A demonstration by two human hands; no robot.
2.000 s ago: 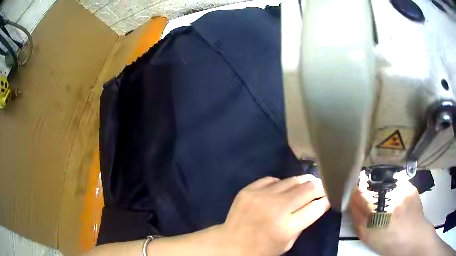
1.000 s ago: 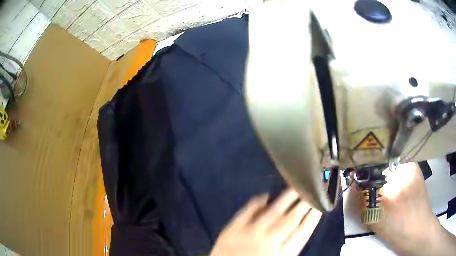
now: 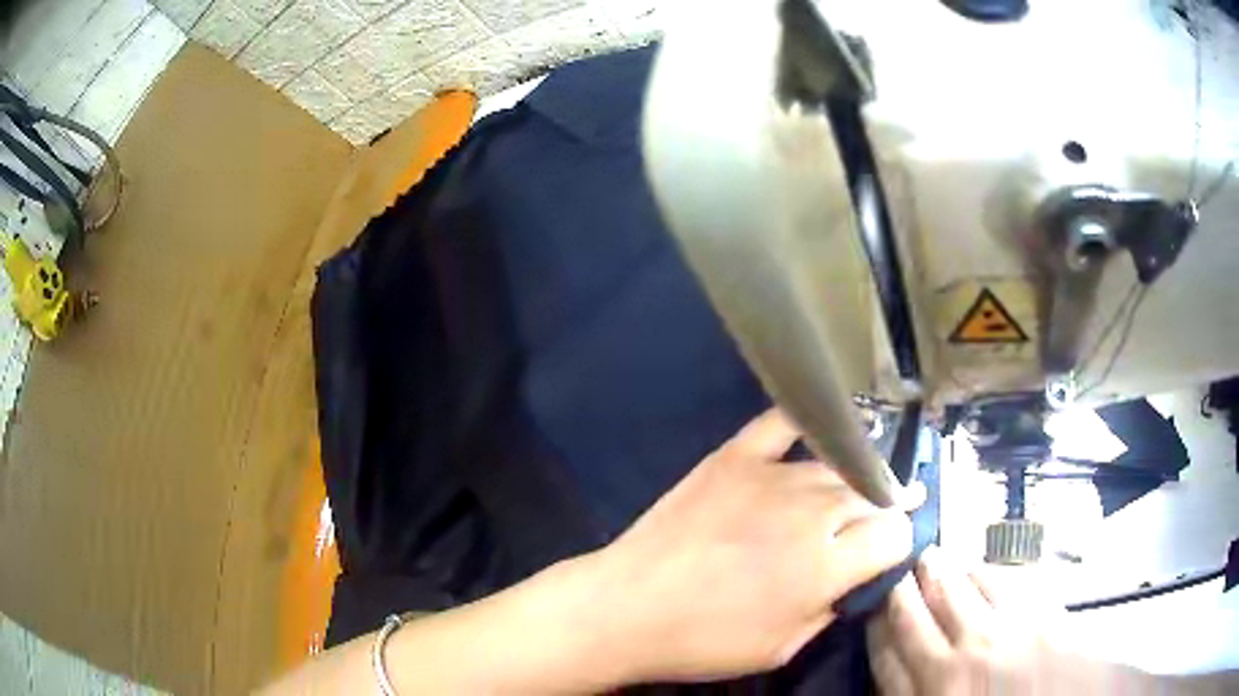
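Observation:
A large dark navy cloth [image 3: 612, 313] covers the table left of the cream-white sewing machine head [image 3: 992, 163]. Its left part is blacker and wrinkled. My left hand [image 3: 761, 558], with a bracelet at the wrist, presses and pinches the cloth just below the needle area, fingertips close to the pale take-up guard [image 3: 761, 286]. My right hand [image 3: 951, 632] is at the cloth's right edge [image 3: 928, 510], fingertips on it beside my left fingers. The needle and presser foot are mostly hidden behind the guard. A ribbed metal knob [image 3: 1014, 541] stands right of my fingers.
Black fabric scraps [image 3: 1141, 456] lie right of the machine on the white table. A dark cord [image 3: 1155, 592] is in front of them. A large cardboard sheet [image 3: 177, 367] stands at the left beside the orange table edge [image 3: 432, 136]. A yellow object [image 3: 41, 292] and dark cables are at the far left.
My right hand has moved from behind the ribbed knob, toward me and left, to the cloth edge. My left hand has moved up to the needle area. The camera view has shifted.

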